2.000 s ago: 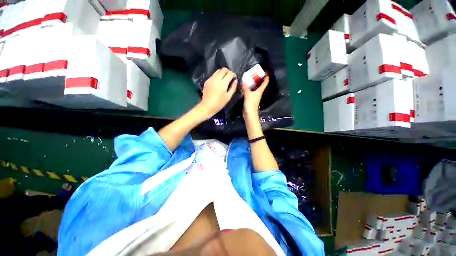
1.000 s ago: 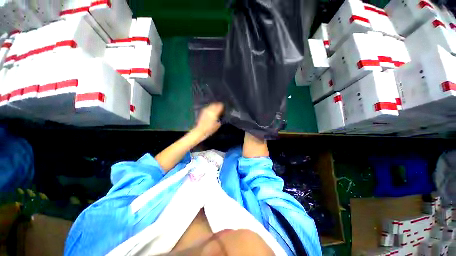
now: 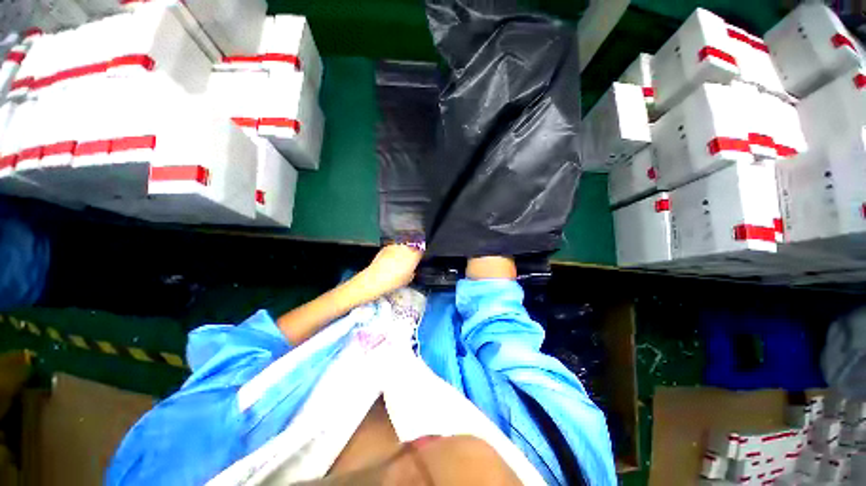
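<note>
A glossy black mailer stands opened out over the bench, its near edge at the bench front. A flat black mailer lies under it and shows on its left. My left hand pinches the near edge of the black plastic, by a small printed strip. My right forearm goes under or into the raised mailer. Only the wrist shows; the hand is hidden by the plastic, and what it holds cannot be seen.
White cartons with red bands are stacked left and right of the mailers on the green bench. Below right are an open cardboard box, a blue bin and floor cartons.
The small white box seen earlier in my right hand is out of sight. That hand has gone behind black plastic. The mailer has been raised and opened, and now looks wider and stiller.
</note>
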